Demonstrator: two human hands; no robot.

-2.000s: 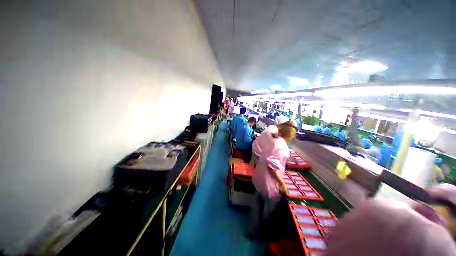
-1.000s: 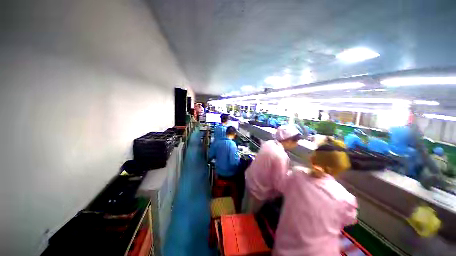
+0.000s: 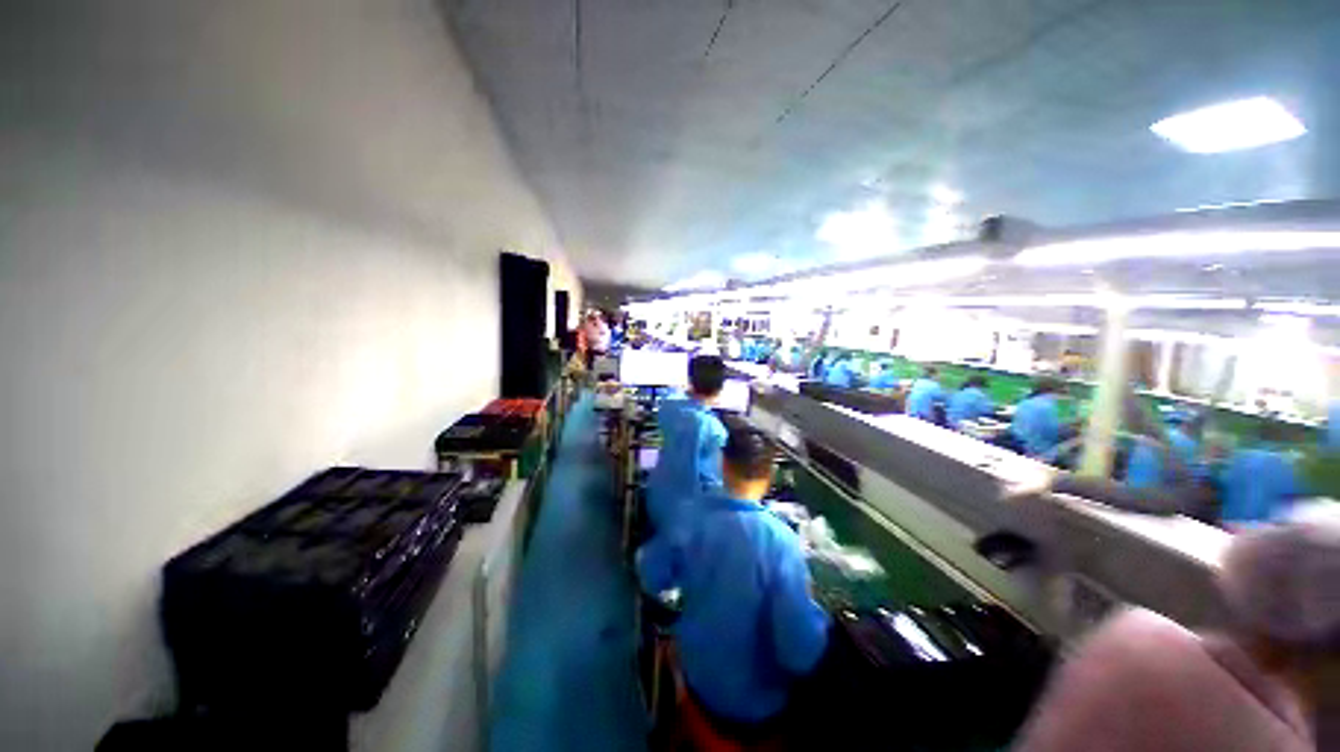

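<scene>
Neither of my hands is in view. Nearest in front, at the left, a tall stack of black trays [image 3: 316,566] stands on a light grey cabinet by the wall. At the right, black trays [image 3: 941,646] with flat shiny items lie on the green-topped bench [image 3: 897,580]. Loose clear or whitish material [image 3: 826,547] lies on the bench beyond them. The small items are too blurred to name.
A blue floor aisle [image 3: 570,632] runs ahead. Two people in blue coats [image 3: 735,595] are at the bench. A person in pink [image 3: 1161,691] is cut off at the lower right. Red and black trays [image 3: 500,426] stand farther along the wall.
The view has moved forward along the aisle. The pink-coated people have passed towards the right edge or out of view. The blue-coated people and the black tray stack appear nearer.
</scene>
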